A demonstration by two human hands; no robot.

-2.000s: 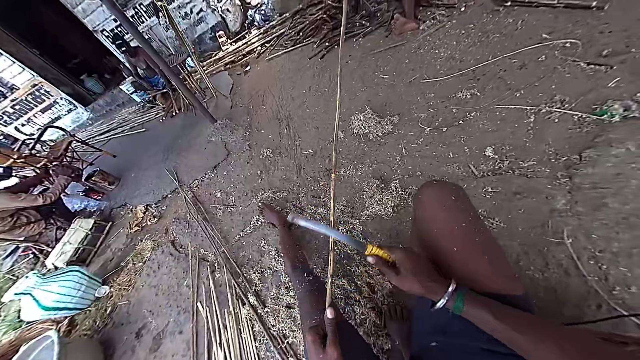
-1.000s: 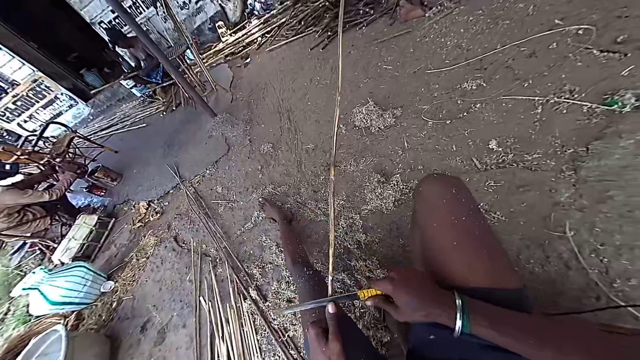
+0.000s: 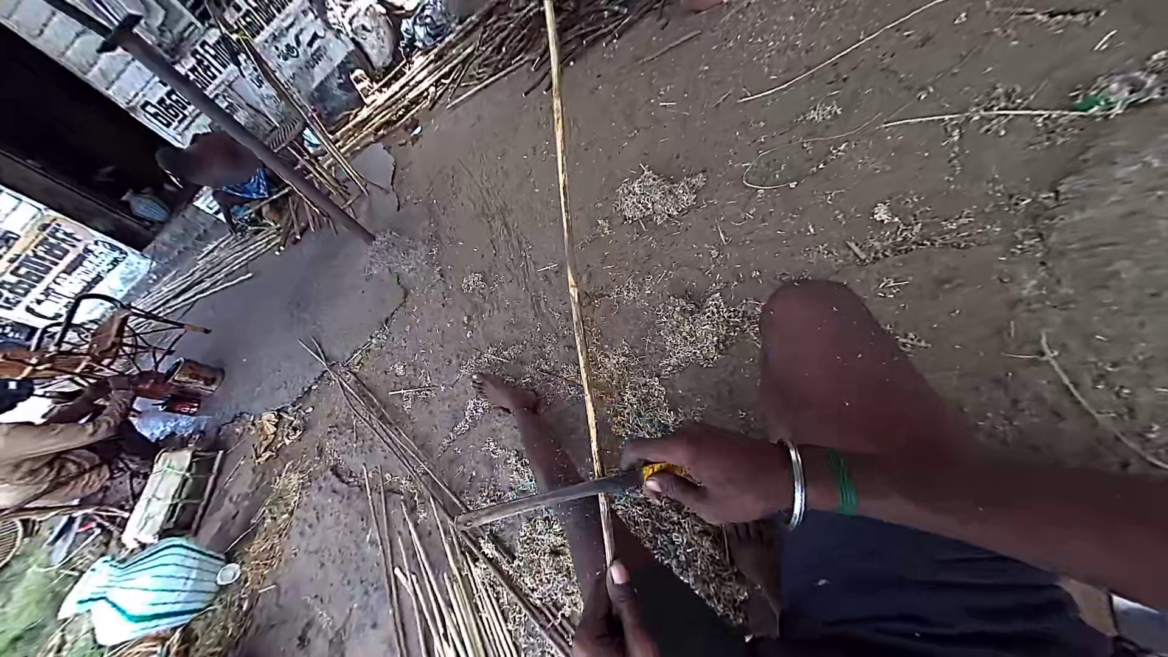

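Note:
A long, thin cane stick (image 3: 569, 265) runs from the top of the view down to my lap. My left hand (image 3: 613, 613), at the bottom centre, grips its lower end, the thumb lying along it. My right hand (image 3: 716, 474) is closed around the yellow handle of a knife (image 3: 547, 501). The knife's long blade lies across the cane just above my left hand and points left. A silver bangle and a green band circle my right wrist.
Pale shavings (image 3: 703, 328) are scattered on the dirt ground. Long sticks (image 3: 447, 584) lie left of my outstretched leg. A metal pole (image 3: 228, 119) slants at upper left, near a crouching person. Another person sits at far left beside a striped bundle (image 3: 151, 589).
Two seconds ago the blade was higher and tilted the other way. One second ago it was close to my left hand; now it is slightly farther up the cane.

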